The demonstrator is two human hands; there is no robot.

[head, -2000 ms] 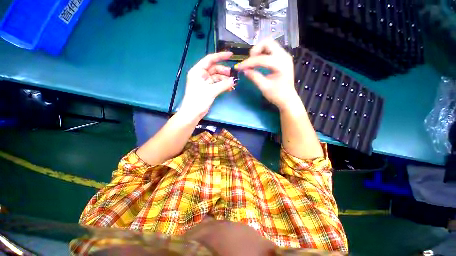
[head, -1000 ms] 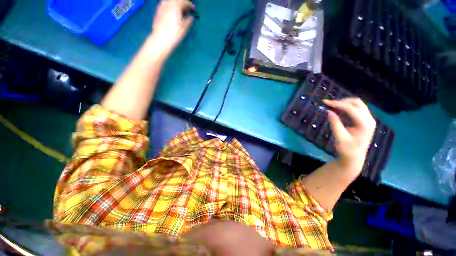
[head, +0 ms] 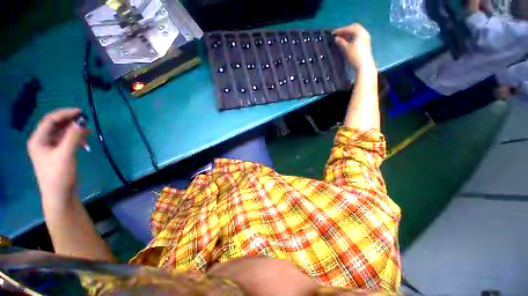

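My left hand (head: 57, 139) is over the bench at the left, its fingers closed on a small black part (head: 81, 121) with a shiny piece hanging below it. My right hand (head: 354, 43) is at the top right corner of the parts tray (head: 243, 103), fingertips pinched together at the ribs. Whether it holds something there is too small to tell. The ribbed black tray holds rows of shiny dots. The bench unit (head: 168, 74), with a silver top plate and a lit red-orange light, stands between my left hand and the tray.
A black tray stack (head: 255, 11) stands behind the tray. A black cable (head: 95, 130) and a thin lead (head: 139, 128) run left of the unit. Loose black parts (head: 26, 104) lie far left. A clear plastic bag (head: 414, 17) is at the back right. Another person's sleeve (head: 492, 34) shows top right.
The view has turned to the right. My left hand has come back from the loose parts with a black part. My right hand has moved from over the tray's middle to its right end.
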